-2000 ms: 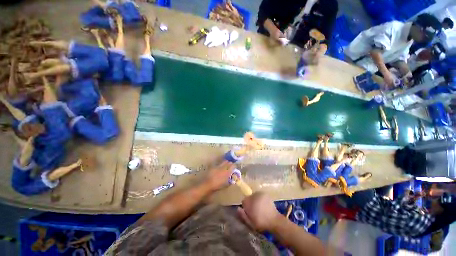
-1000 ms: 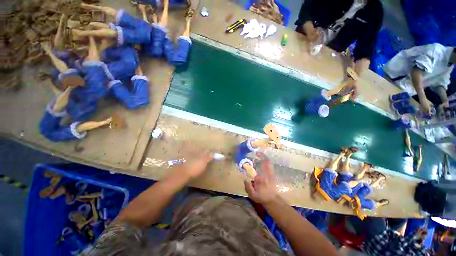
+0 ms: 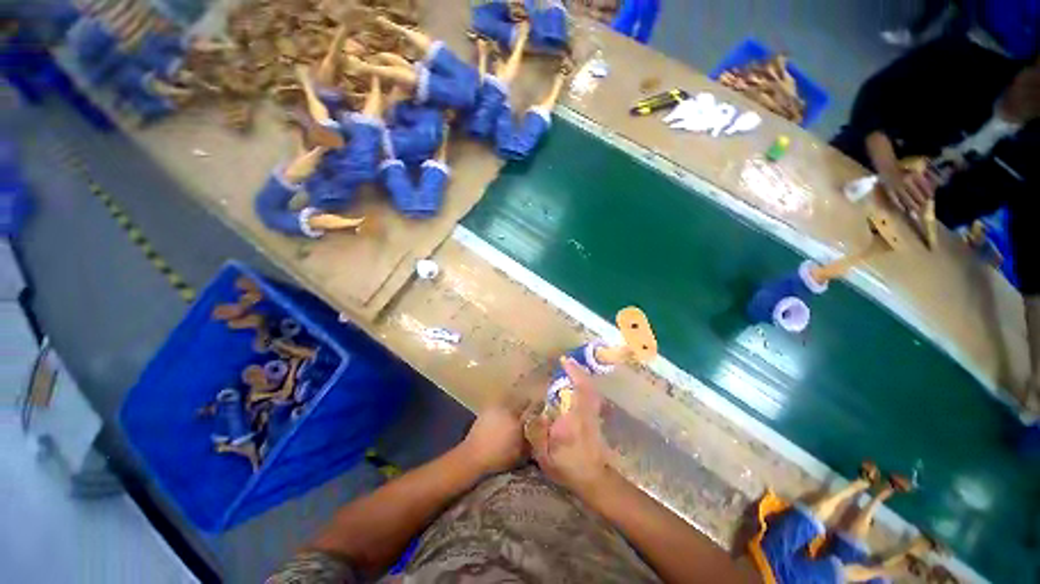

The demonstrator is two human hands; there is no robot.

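A blue shorts piece (image 3: 570,367) with white frilled cuffs is on the near ledge beside the belt. One leg ends in a flat tan sole (image 3: 636,334) pointing up over the belt edge. My right hand (image 3: 576,439) is closed around the other leg at its cuff, forefinger along the blue part. My left hand (image 3: 497,440) is closed against the brown foot end (image 3: 536,429) of that leg, touching my right hand; its fingers are partly hidden. A small printed white tube (image 3: 440,334) and a round white item (image 3: 427,268) lie on the ledge.
Joined blue leg pairs (image 3: 416,131) and brown foot parts lie on the cardboard. A blue crate (image 3: 171,416) of parts stands below left. A blue leg part (image 3: 776,299) is on the belt; sashed shorts (image 3: 793,536) lie lower right. A person (image 3: 947,126) works across.
The view has turned and shifted left. My left hand has come over from the white bottle to the leg beside my right hand. My right hand has closed on the leg. The white bottle is no longer visible.
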